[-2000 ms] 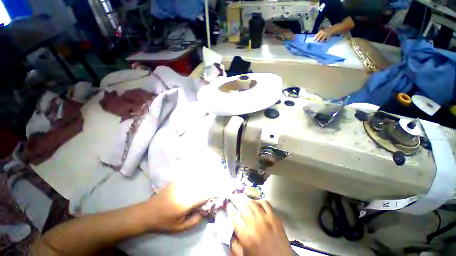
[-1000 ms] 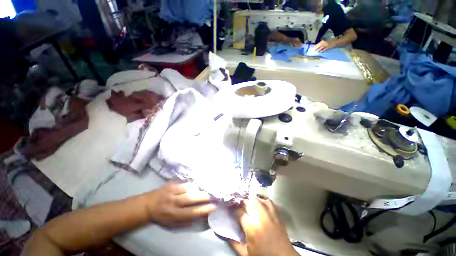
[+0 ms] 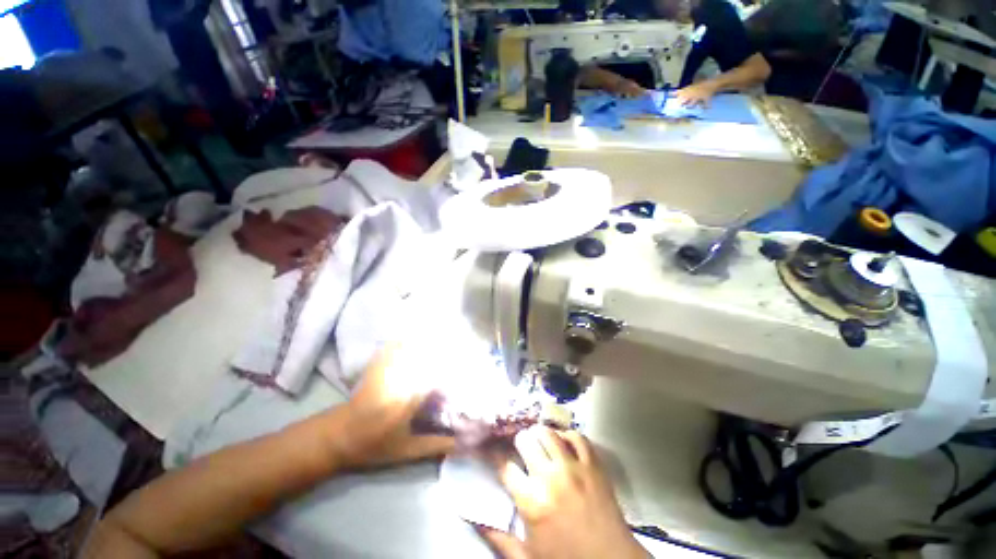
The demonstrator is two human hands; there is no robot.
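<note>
The garment piece (image 3: 317,295), whitish on its reverse with brown-red speckled edges, lies left of the sewing machine (image 3: 699,317) and runs under the needle area. My left hand (image 3: 388,420) grips its speckled edge left of the needle. My right hand (image 3: 562,491) holds the edge just in front of the needle, fingertips close to it, with a whitish flap below. Lamp glare washes out the fabric at the needle, and the presser foot cannot be made out clearly.
A white tape roll (image 3: 530,207) sits on the machine head. Black scissors (image 3: 748,470) lie under the arm. Rust-brown fabric (image 3: 289,235) lies among the pieces at left. Thread cones (image 3: 923,232) and blue fabric (image 3: 928,158) are at right. Another person's hands work on blue fabric behind.
My left hand has moved up and right, closer to the needle, and grips the edge in a bunch. My right hand stays by the needle. The view has shifted slightly.
</note>
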